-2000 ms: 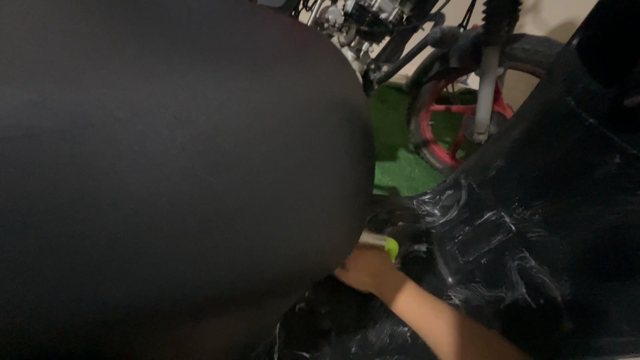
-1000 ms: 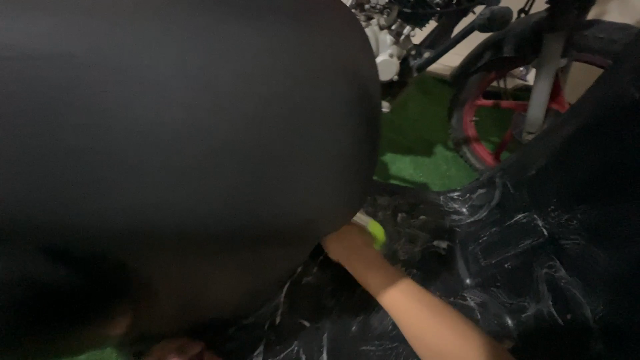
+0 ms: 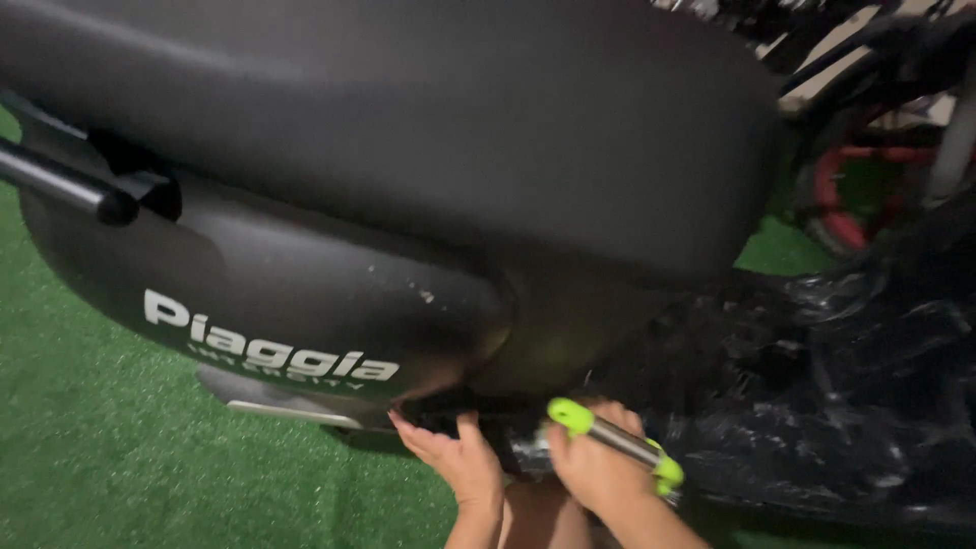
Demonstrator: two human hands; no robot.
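Observation:
My right hand (image 3: 602,457) is closed around a tool with a metal shaft and lime-green ends (image 3: 621,442), beside the scooter's footboard; its working end cannot be made out. My left hand (image 3: 457,454), fingers spread, touches the lower edge of the dark side panel (image 3: 328,282) of a scooter, which bears white lettering. Above the panel lies the broad black seat (image 3: 457,122). Wrinkled, shiny black plastic film (image 3: 770,396) covers the footboard area right of my right hand.
A black bar (image 3: 61,179) sticks out at the scooter's rear, left. Green artificial turf (image 3: 114,442) lies below. Another motorcycle's red-rimmed wheel (image 3: 831,198) stands at the upper right. My bare leg (image 3: 545,515) is between my forearms.
The view has shifted to show the scooter's side panel. My right hand, with the green-ended tool, has come out from beside the seat's front edge. My left hand now shows clearly at the panel.

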